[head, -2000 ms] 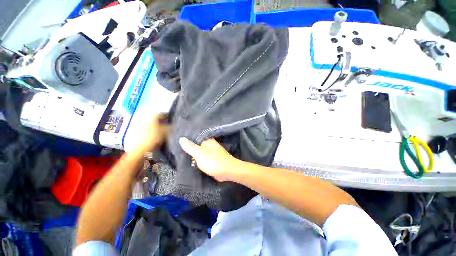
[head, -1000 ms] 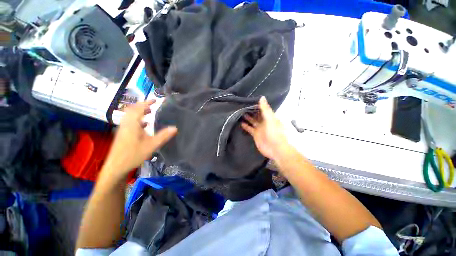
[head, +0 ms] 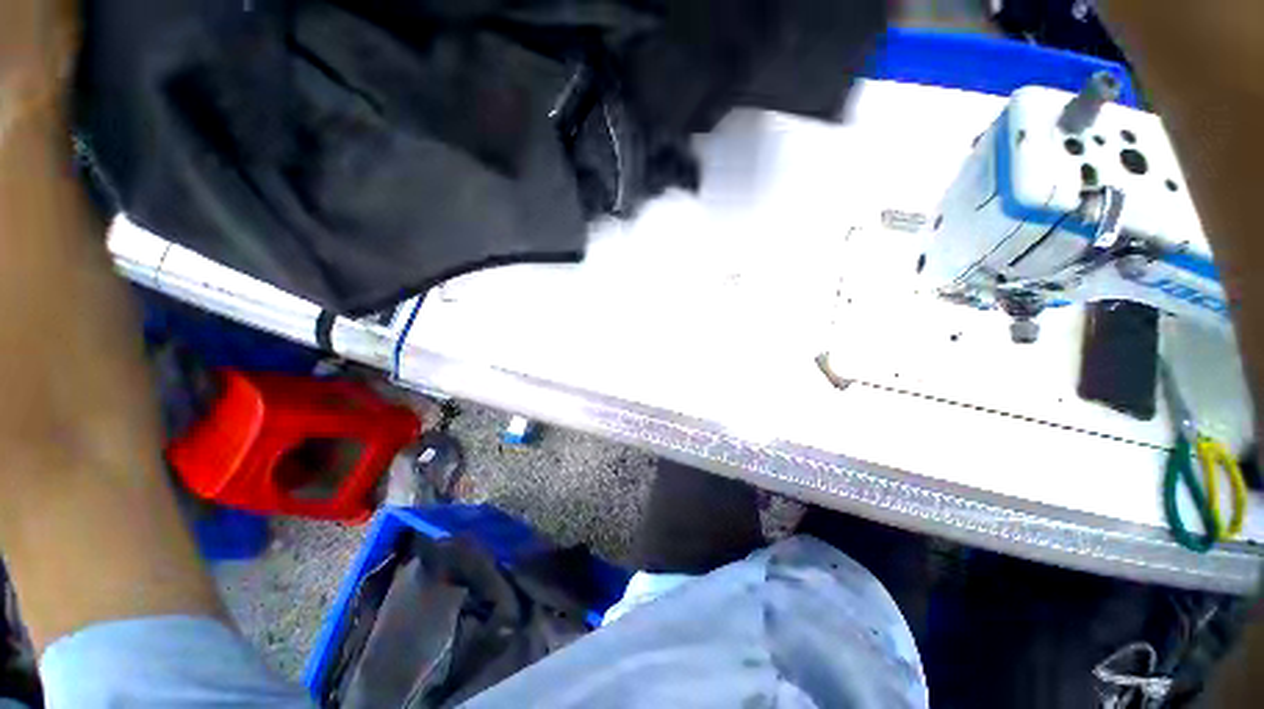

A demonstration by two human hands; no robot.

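Note:
The dark grey garment (head: 347,139) is spread and raised at the top left, over the table and the second machine, its upper part cut off by the frame edge. A short pale seam shows near its middle. My left forearm runs up the left rim and my right forearm shows at the top right rim, both close and blurred. Both hands are out of the picture, so their hold cannot be seen.
The white JACK machine head (head: 1067,208) stands right on the white table (head: 665,333). A smartphone (head: 1119,357) and green-yellow scissors (head: 1203,485) lie beside it. Below are a red stool (head: 250,436), a blue bin (head: 354,596) with dark pieces, and a pale cord (head: 1134,676).
The garment has moved up and left from the table centre and is spread out, uncovering the white table and floor. Both arms have risen and the hands have left the picture.

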